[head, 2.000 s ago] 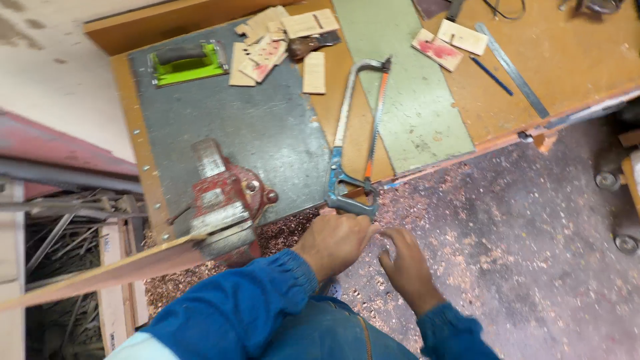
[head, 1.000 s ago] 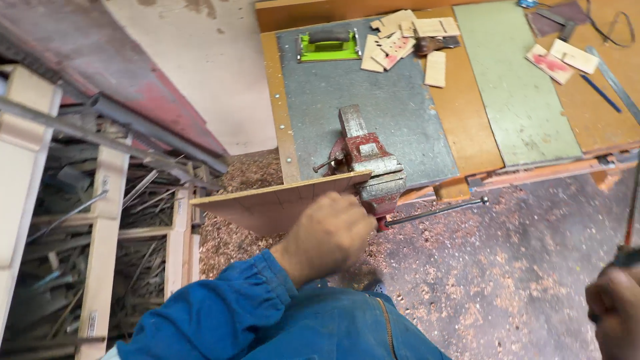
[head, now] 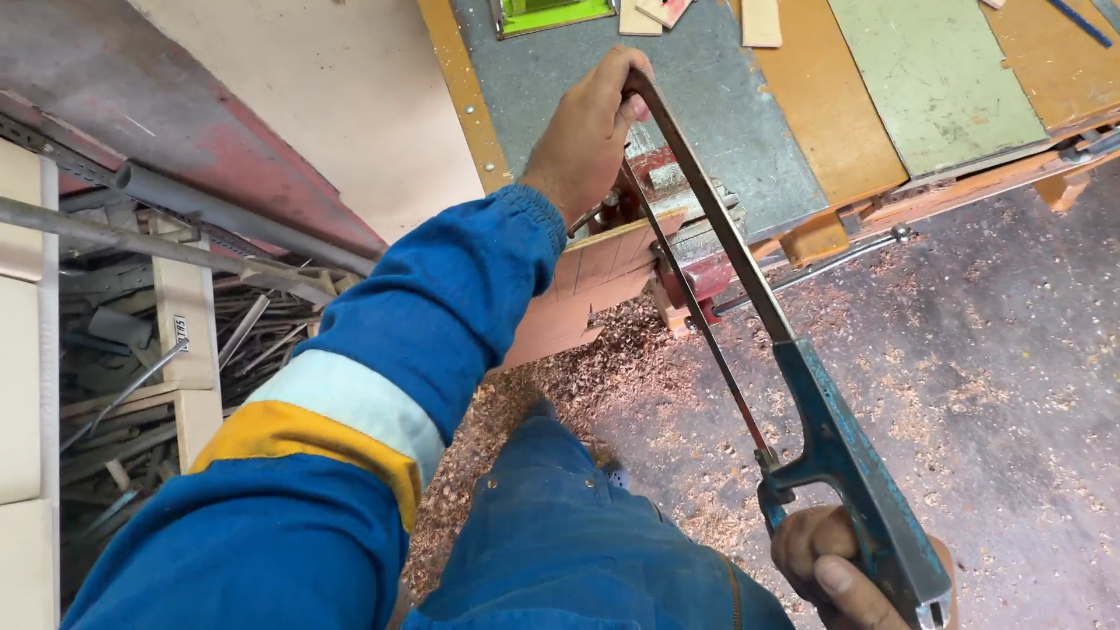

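Observation:
My right hand (head: 831, 560) is closed around the blue handle of a hacksaw (head: 722, 214) at the lower right. The far end of its frame is gripped by my left hand (head: 595, 122), above the bench. The narrow blade passes over a thin wooden board (head: 604, 267) marked with several lines; whether it touches the board I cannot tell. A red bench vise (head: 696, 276) at the bench edge clamps the board, which juts out to the left under my left forearm. The vise is partly hidden by my left hand and the saw.
A metal sheet (head: 744, 131) and a green panel (head: 936, 87) cover parts of the bench. Small wood pieces (head: 761, 22) and a green sanding holder (head: 556, 13) lie at the back. The vise's handle bar (head: 814, 271) sticks out rightward. Shavings litter the floor; a scrap rack (head: 184, 350) stands left.
The hacksaw, held low at the far right one second ago, is now over the board. My left hand has moved from beside the board onto the saw's far end. The view has shifted closer to the vise.

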